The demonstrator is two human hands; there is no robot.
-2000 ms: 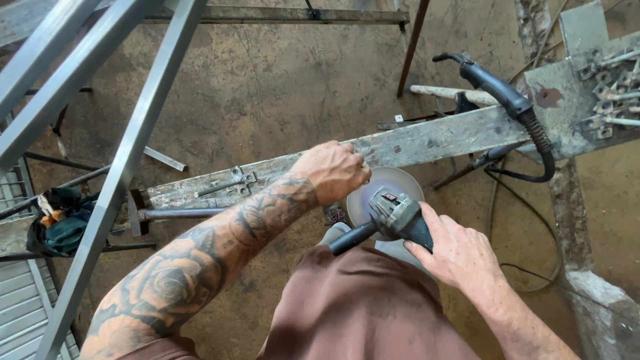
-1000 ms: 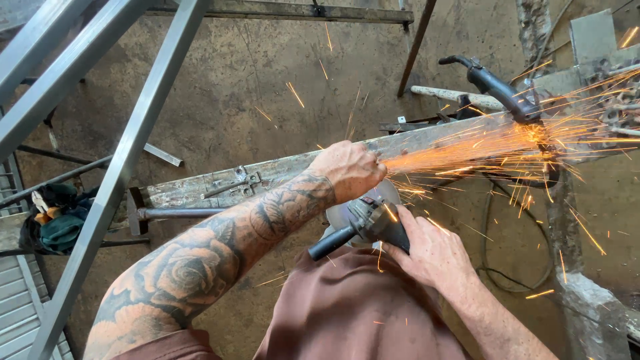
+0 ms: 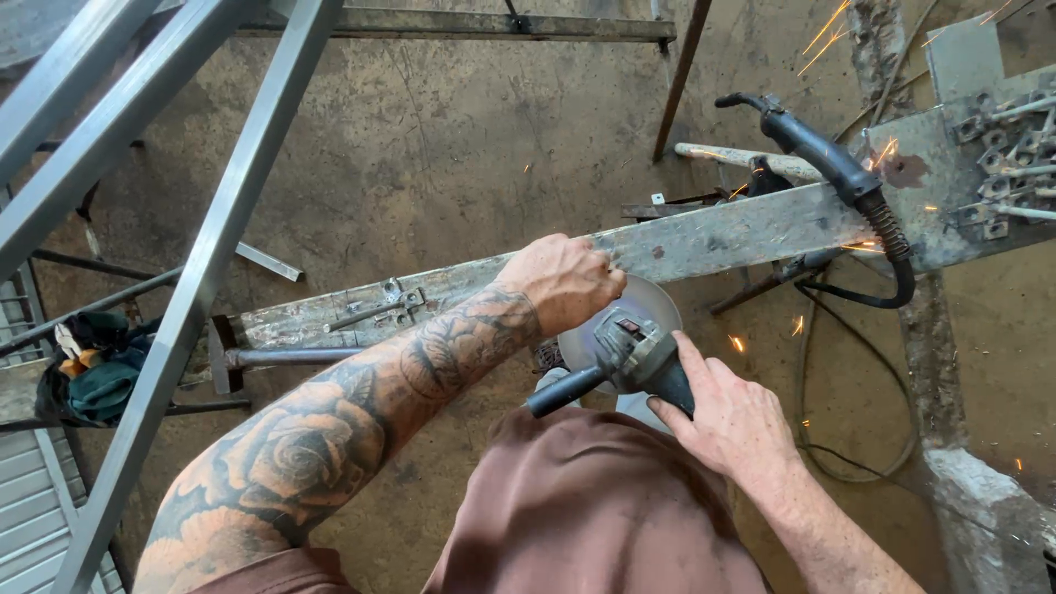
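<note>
My right hand (image 3: 730, 408) is closed around the body of an angle grinder (image 3: 635, 351), whose side handle points down and left. The grinder's round disc (image 3: 668, 301) reaches the near edge of a long metal beam (image 3: 726, 231), just below my left hand (image 3: 569, 280). My left hand is curled over the beam with its fingertips pinched together; whatever small piece it may hold is hidden by the fingers. Left of that hand, a small rod with metal nuts or brackets (image 3: 400, 304) lies on the beam.
A welding torch (image 3: 825, 153) lies across the beam at right, its cable (image 3: 903, 363) looping to the floor. Beyond it are piled small metal brackets (image 3: 1002, 157). Grey square tubes (image 3: 223, 223) slant across the left, near a bag with gloves (image 3: 99, 379). A few sparks fly at right.
A dense stream of sparks shot rightward from the disc a second ago; now only scattered sparks remain. Two seconds ago there were none. Both hands stay near the same place on the beam.
</note>
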